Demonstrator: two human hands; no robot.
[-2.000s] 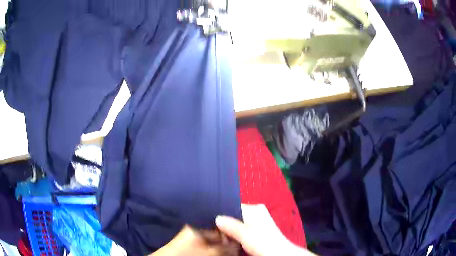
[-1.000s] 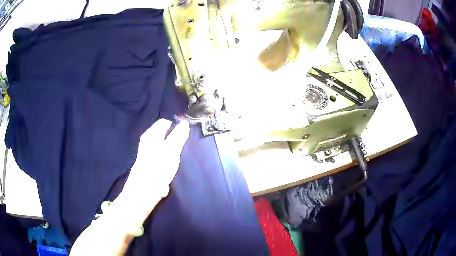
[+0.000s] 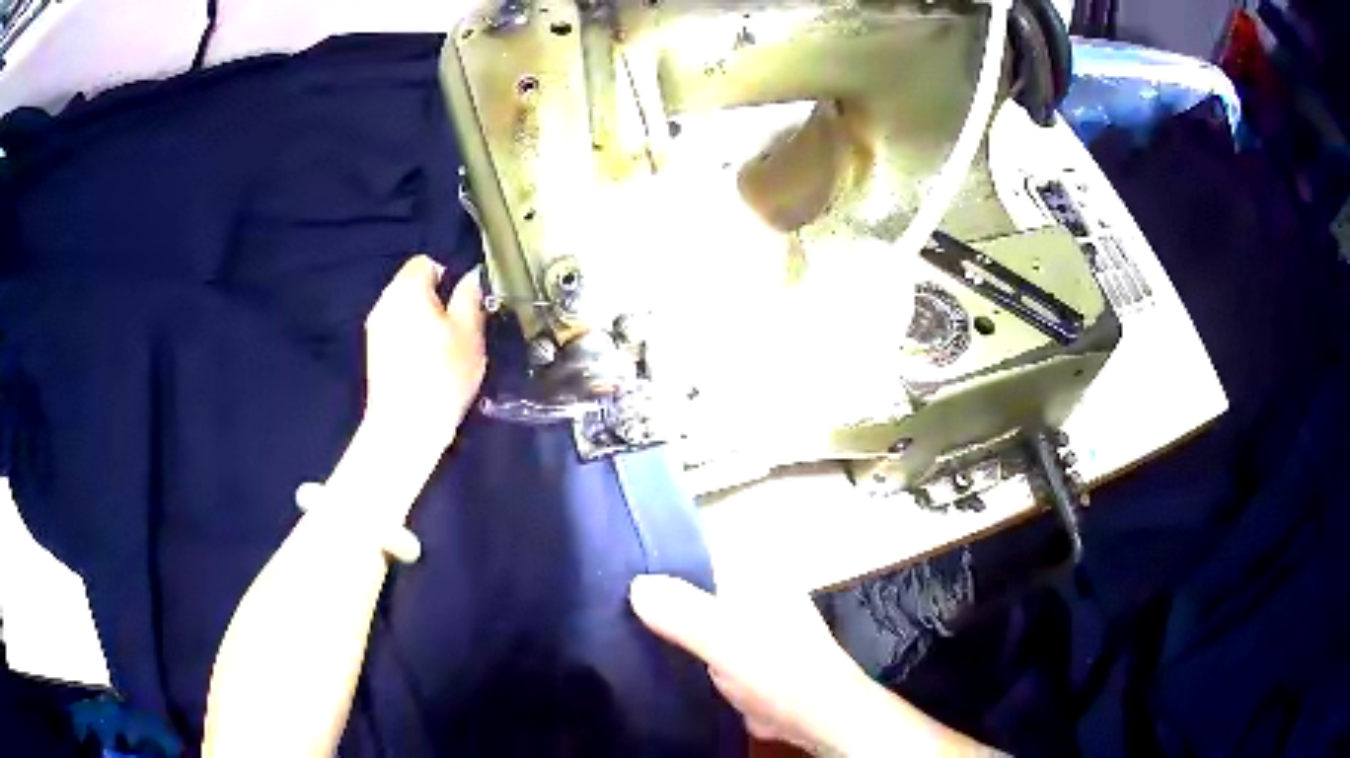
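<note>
Dark navy cloth [image 3: 504, 592] runs from the presser foot area [image 3: 615, 422] of the olive-green sewing machine [image 3: 511, 133] down toward my lap. Its folded hem [image 3: 662, 511] looks lighter blue under the lamp. My left hand [image 3: 422, 348] lies on the cloth left of the needle area, thumb and fingers near the machine head; whether it pinches cloth is unclear. My right hand [image 3: 740, 644] holds the hem edge below the foot, thumb on top and fingers hidden. Lamp glare hides the machine's middle.
A navy garment pile [image 3: 133, 296] spreads left of the machine. Black snips or tweezers [image 3: 1007, 282] lie on the machine beside a round dial [image 3: 936, 323]. A dark lever [image 3: 1059, 496] sticks out at lower right. More dark cloth hangs at the right of the white table [image 3: 1170, 356].
My left hand has shifted slightly left and up beside the machine head. My right hand, out of view one second ago, is back on the hem. The machine sits slightly further left in view.
</note>
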